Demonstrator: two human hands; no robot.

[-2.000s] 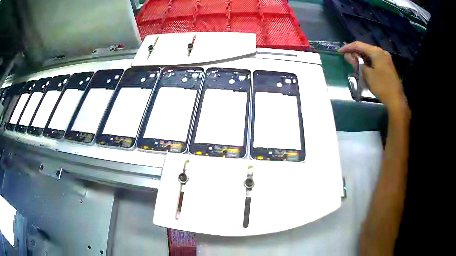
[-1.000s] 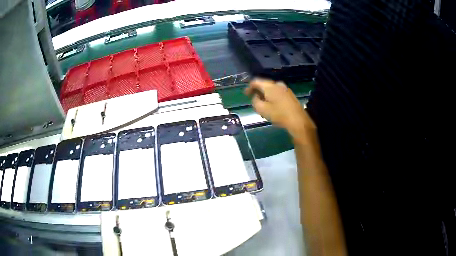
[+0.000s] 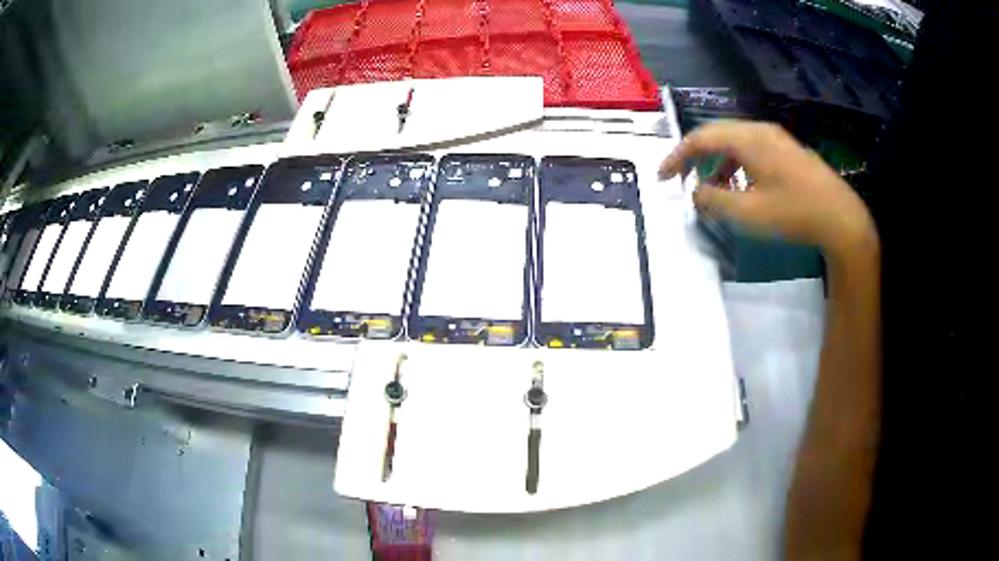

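Black phone middle frames (image 3: 592, 335) lie side by side in a row on the white infeed plate (image 3: 646, 438), with white showing through their windows. The row runs left into the infeed track. My right hand (image 3: 701, 186) is in from the right, over the plate's upper right edge, beside the last frame and not touching it. Its fingers are curled and blurred. A dark, blurred shape (image 3: 714, 243) shows just below the fingers; I cannot tell whether the hand holds it. My left hand is out of the picture.
A red tray (image 3: 460, 55) is behind the plate. A black tray (image 3: 811, 60) is on the conveyor at the upper right. A grey machine cover (image 3: 175, 66) stands at the upper left. A dark red item (image 3: 400, 531) shows below the plate. A black mass (image 3: 942, 329) fills the right side.
The view swung right and back again. My right hand went from beside the conveyor, where a silvery-edged thing showed under its fingers, left to the plate's edge. The row looks unchanged.
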